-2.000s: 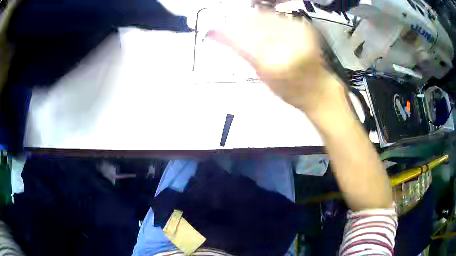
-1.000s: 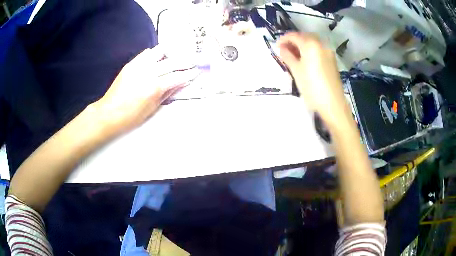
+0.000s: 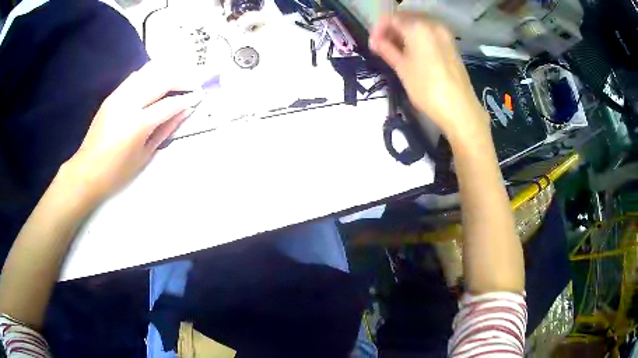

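Large dark navy cloth (image 3: pixel 63 77) covers the upper left of the white table (image 3: pixel 280 168). My left hand (image 3: pixel 129 115) lies at its right edge, fingers stretched right; a small purple patch shows at the fingertips, and whether they hold anything is unclear. My right hand (image 3: pixel 427 63) is blurred, thumb and fingers curled close, above the scraps at the machine's side; its grip is unclear. Shears with black loop handles (image 3: pixel 403 143) lie below it, partly hidden. A pink-handled item (image 3: pixel 341 36) lies among dark offcuts (image 3: pixel 350 80). A round metal disc (image 3: pixel 246 57) sits right of my left hand.
The white machine head (image 3: pixel 518 24) is at the upper right. A black box (image 3: pixel 483 91) with an orange-white mark lies beyond my right wrist. A yellow-rimmed basket (image 3: pixel 542 183) is below the table. Dark cloth (image 3: pixel 273 297) and a tan label (image 3: pixel 204 344) lie on the lap.
The view has shifted right, showing more offcuts and the shears' handle. My left hand has come into view beside the cloth. My right hand has moved from the table's middle to the scraps.
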